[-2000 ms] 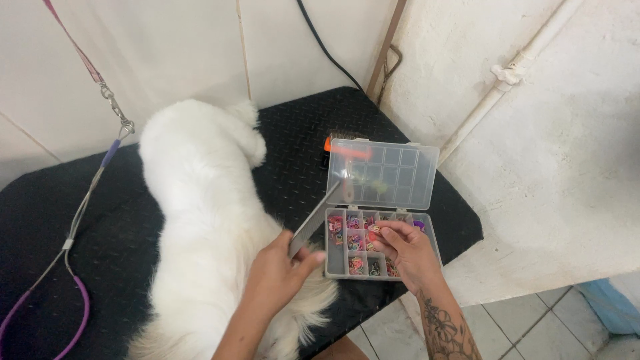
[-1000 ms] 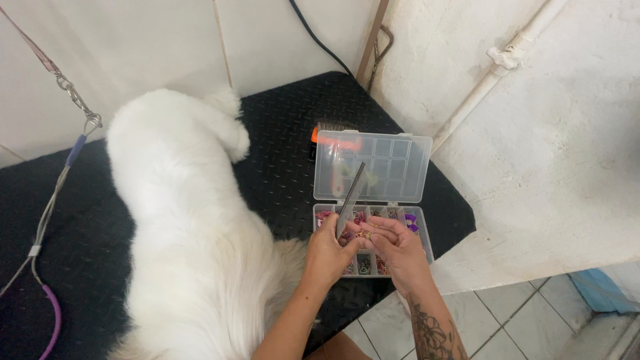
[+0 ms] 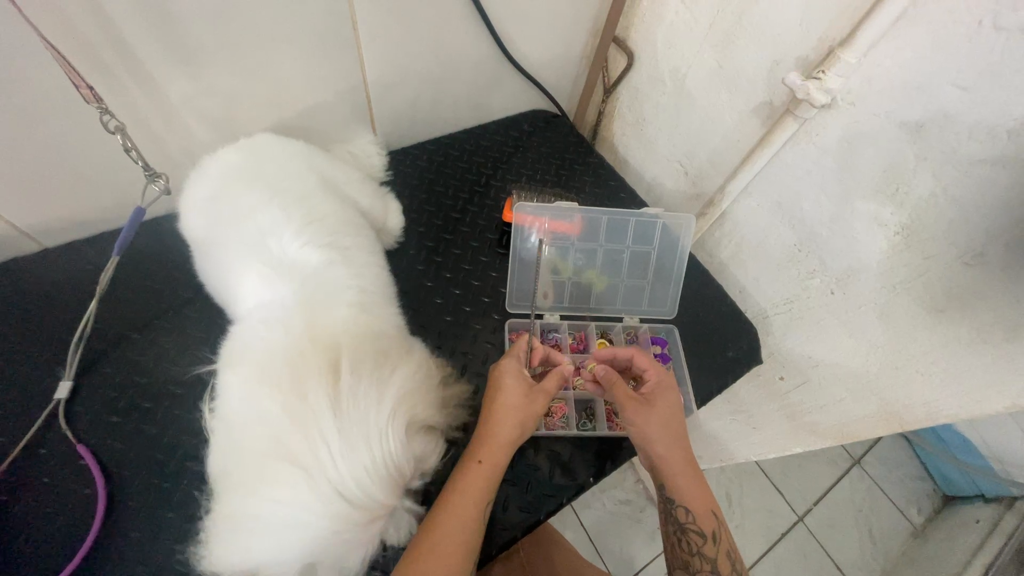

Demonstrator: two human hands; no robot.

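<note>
A clear plastic compartment box (image 3: 686, 376) lies with its lid (image 3: 624, 264) raised on the black grooming table (image 3: 480, 176); small coloured elastic bands (image 3: 556, 414) and bows fill its sections. My left hand (image 3: 516, 392) is over the box's left side and holds a thin metal comb (image 3: 536, 296) upright. My right hand (image 3: 644, 404), over the box's right part, pinches a small yellowish item (image 3: 591, 367) between its fingertips. The fingertips of both hands are close together. A white long-haired dog (image 3: 296, 320) lies on the table left of my hands.
An orange-handled brush (image 3: 512, 210) lies behind the raised lid. A grooming loop with a purple sleeve (image 3: 98, 488) hangs at the left from a metal clip (image 3: 132, 148). A black cable (image 3: 516, 60) runs down the wall. At the right is a pipe (image 3: 752, 168).
The comb has swung from a slant to nearly upright. My right hand's fingers were in the box sections two seconds ago; they are now raised beside my left fingertips with the small item.
</note>
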